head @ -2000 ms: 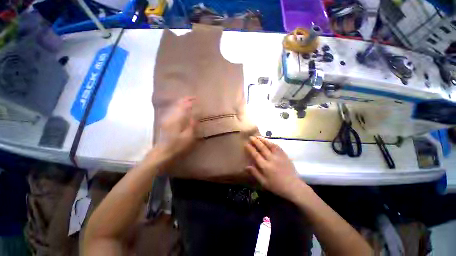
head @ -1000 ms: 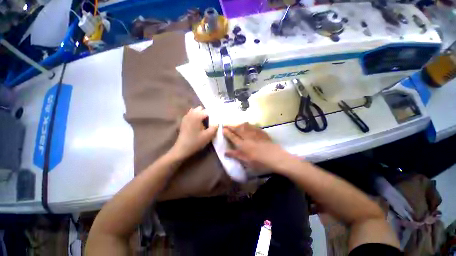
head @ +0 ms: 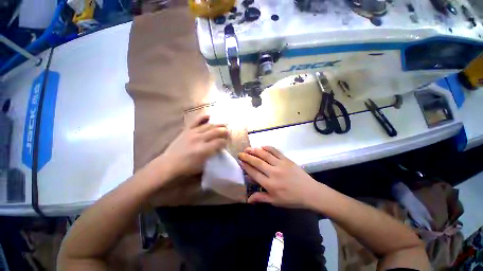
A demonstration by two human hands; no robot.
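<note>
A large brown garment panel (head: pixel 159 79) lies on the white table left of the sewing machine's needle area. White cloth (head: pixel 223 173), probably pocketing, is folded over the panel's near right part. My left hand (head: pixel 197 145) pinches cloth at the upper end of the white cloth. My right hand (head: pixel 275 177) lies at the right edge of the work, fingertips on the cloth; whether it grips is unclear. A small brown strip (head: pixel 238 138) shows between the hands. A dark line, perhaps the pocket opening (head: pixel 200 107), shows above my left hand. The presser foot (head: pixel 237 95) area is glare-lit.
The JACK sewing machine head (head: pixel 344 55) spans the upper right. Black-handled shears (head: pixel 331 114) and thread snips (head: pixel 381 117) lie on its bed. A dark strap (head: pixel 42 127) crosses the table at left. A white stick (head: pixel 276 253) with a red tip stands near the lap. Brown pieces (head: pixel 445 211) hang at lower right.
The upright white cloth beside the needle is now folded down toward me. My left hand has moved slightly left and down over it, and my right hand has shifted lower. The view has moved closer to the machine.
</note>
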